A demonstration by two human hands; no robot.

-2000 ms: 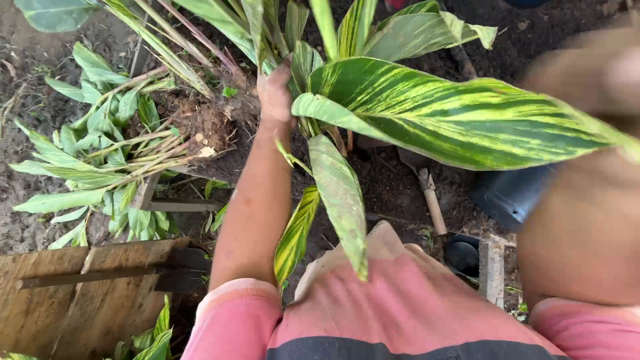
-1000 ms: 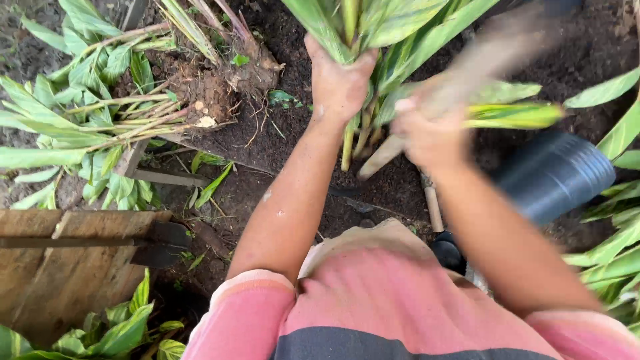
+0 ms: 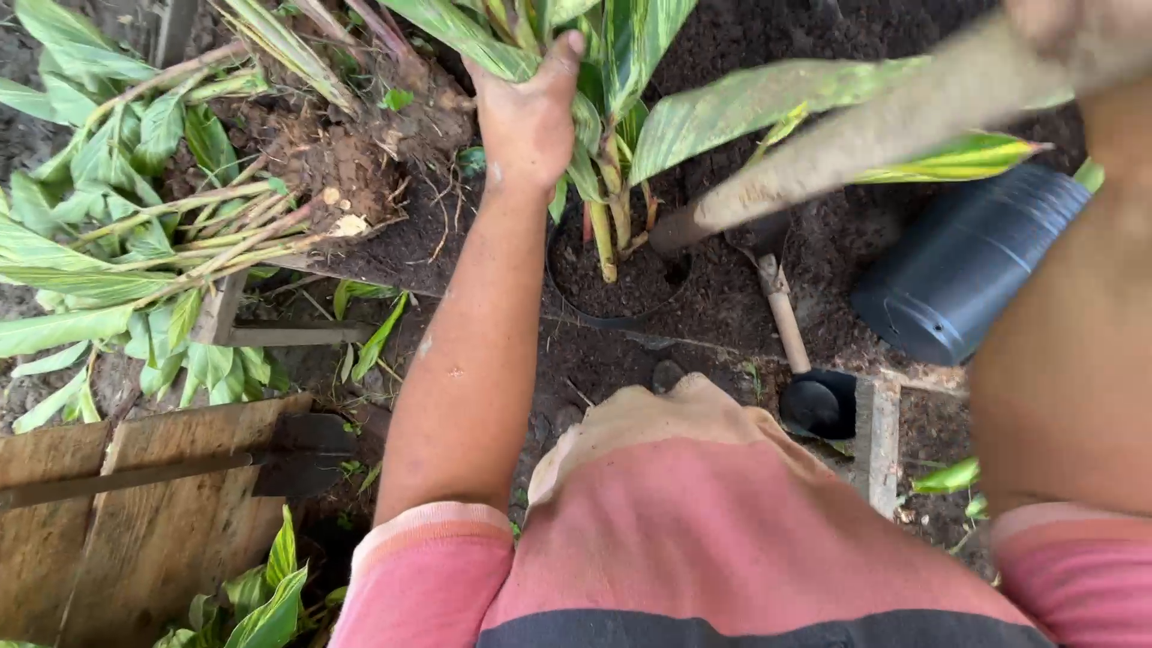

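Note:
My left hand [image 3: 531,121] grips the leaves and stems of a variegated plant [image 3: 616,202], which stands in a soil-filled black pot [image 3: 576,301]. At the upper right my right hand [image 3: 1062,31], blurred and partly cut off by the frame edge, is closed on a thick wooden stick [image 3: 864,126]. The stick slants down to the left, and its dark, soiled end rests at the soil just right of the stems. A hand trowel [image 3: 783,310] with a wooden handle lies right of the pot, its blade partly hidden behind the stick.
An empty black plastic pot [image 3: 972,261] lies on its side at the right. Cut leafy stems [image 3: 135,243] and a soil-covered root clump [image 3: 351,171] are at the left. A shovel [image 3: 306,454] lies on wooden boards [image 3: 171,522]. A wooden frame piece [image 3: 877,441] stands at the lower right.
The stick's upper end and my right hand have moved up and to the right, away from my left hand. The big striped leaf no longer lies across the view as it did two seconds ago.

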